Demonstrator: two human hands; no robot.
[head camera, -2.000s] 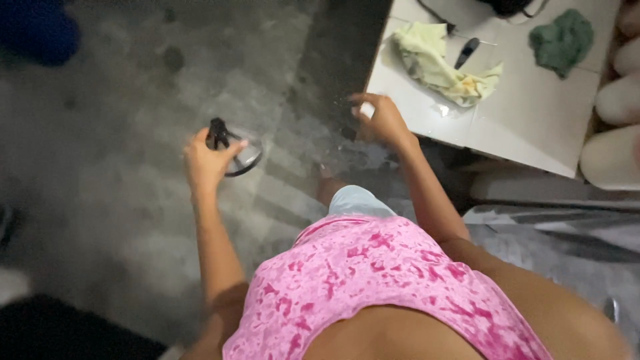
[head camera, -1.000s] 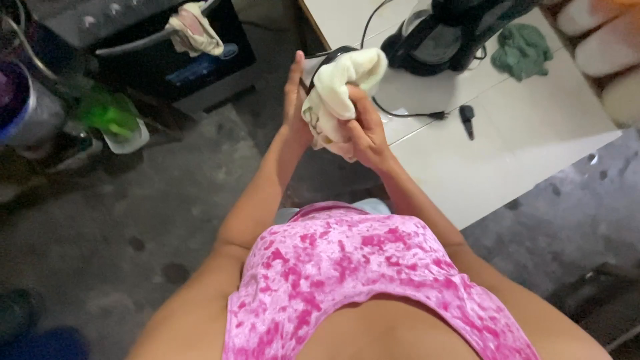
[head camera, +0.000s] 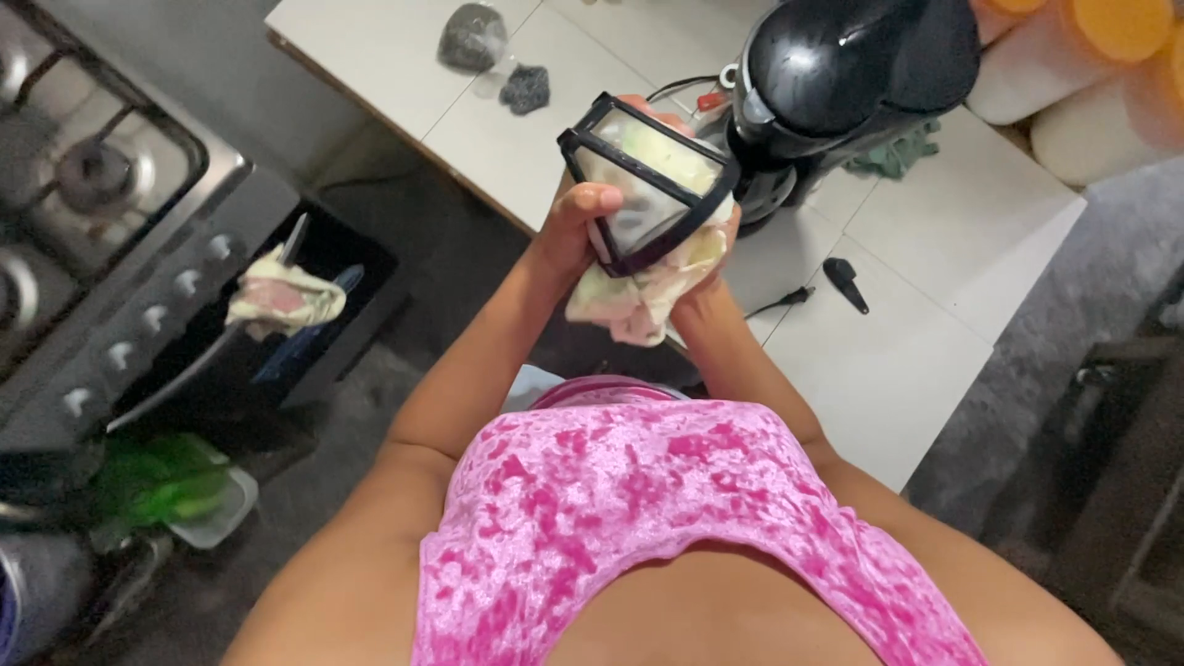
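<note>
A coffee maker's filter basket (head camera: 647, 180), with a black plastic frame and pale mesh sides, is held over the edge of the white tiled counter. My left hand (head camera: 578, 222) grips its left side, thumb on the frame. My right hand (head camera: 712, 254) holds a pale yellow cloth (head camera: 638, 301) against the basket's right side and underside; the cloth and basket hide most of its fingers. Just right of the hands stands a black coffee maker (head camera: 823, 74). A black plastic scoop (head camera: 844, 282) and the power plug (head camera: 797, 296) lie on the counter.
On the left is a gas stove (head camera: 92, 176) with a cloth (head camera: 282, 296) hanging on its oven handle. A green cloth (head camera: 897, 153), a dark scouring pad (head camera: 525, 90) and a small bag (head camera: 472, 39) lie on the counter (head camera: 925, 250). Containers with orange lids (head camera: 1101, 83) stand at the upper right.
Two seconds ago the yellow cloth lay on the counter; a second ago it was in my hands, and now it is against the basket. The view has swung toward the stove and counter.
</note>
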